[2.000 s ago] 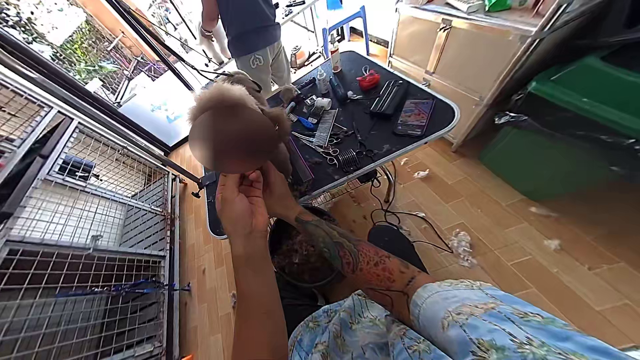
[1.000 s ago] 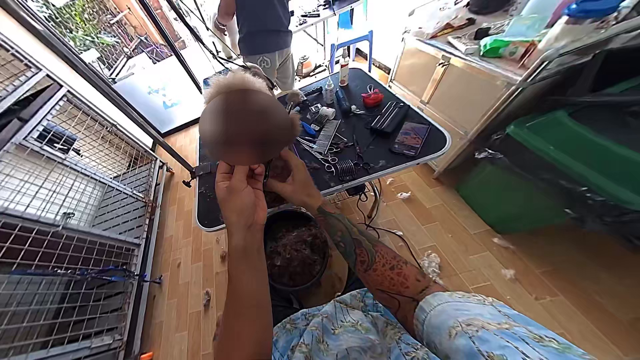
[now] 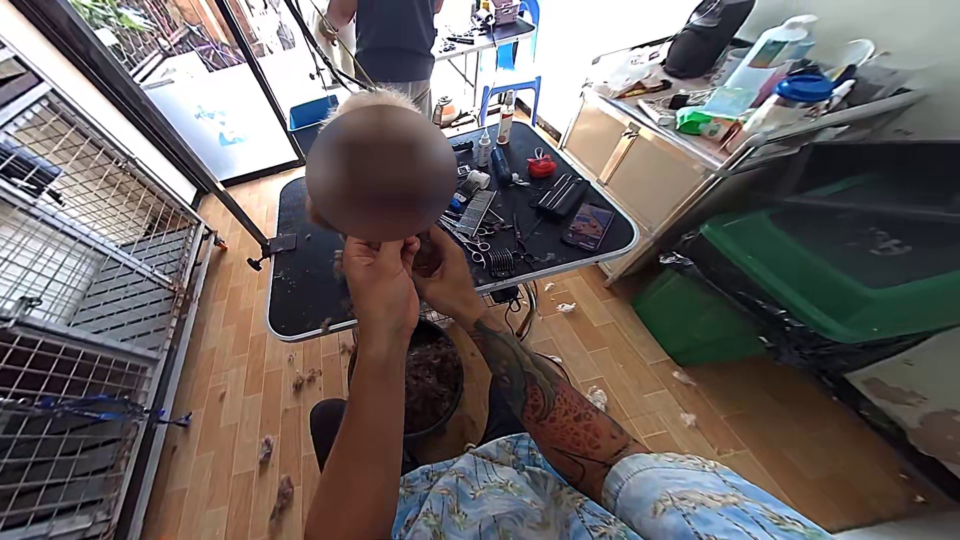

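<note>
A furry animal, probably a dog, is at the black grooming table (image 3: 307, 300); its head (image 3: 381, 172) is blurred, with pale fluffy fur on top. Under the head, my left hand (image 3: 381, 289) has its fingertips pinched together at the chin. Just to the right, my right hand (image 3: 448, 281) is curled around a brown furry part of the animal, which I cannot tell exactly. On the table's right half lie a metal comb (image 3: 475, 214), scissors (image 3: 519, 238), a black clipper comb (image 3: 500, 261), a black tool case (image 3: 562, 196), a phone (image 3: 589, 226) and a spray bottle (image 3: 506, 118).
Below the table edge stands a dark bucket of cut hair (image 3: 433, 382). Wire cages (image 3: 97, 300) line the left side. A green bin (image 3: 825, 255) and a cluttered cabinet (image 3: 652, 157) stand at the right. Hair tufts (image 3: 282, 496) lie on the floor. A person (image 3: 395, 45) stands beyond the table.
Both hands remain at the animal, the left one still pinched under its head. The view has turned somewhat to the right, bringing more of the cabinet top into sight.
</note>
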